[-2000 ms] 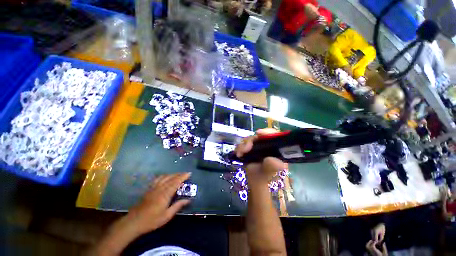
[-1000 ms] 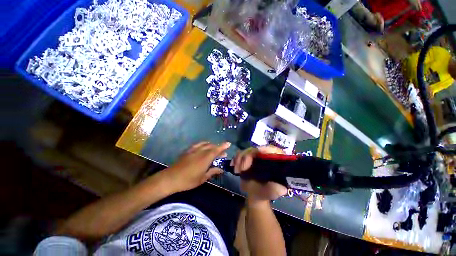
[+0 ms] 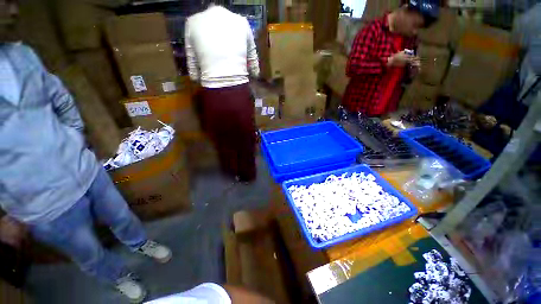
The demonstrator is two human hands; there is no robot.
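Neither of my hands shows; only a bit of white sleeve and bare upper arm is at the bottom edge. The blue tray (image 3: 306, 230) full of small white plastic housings (image 3: 347, 202) lies beside the bench's left end. A clustered pile of white assemblies with dark centres (image 3: 439, 282) lies on the green bench top (image 3: 371, 285) at the bottom right, cut off by the edge. The screwdriver and the screw box are out of view.
An empty blue tray (image 3: 308, 145) stands behind the full one. Another blue bin (image 3: 445, 151) with dark parts and clear plastic bags (image 3: 433, 178) are at the right. A person in grey (image 3: 44, 136) stands left by an open carton (image 3: 154, 187). Two more people and stacked cartons are behind.
The view has swung left and up, away from the work. My hands, the screwdriver, the screw box and the ring parts have left the picture; people and cartons now show.
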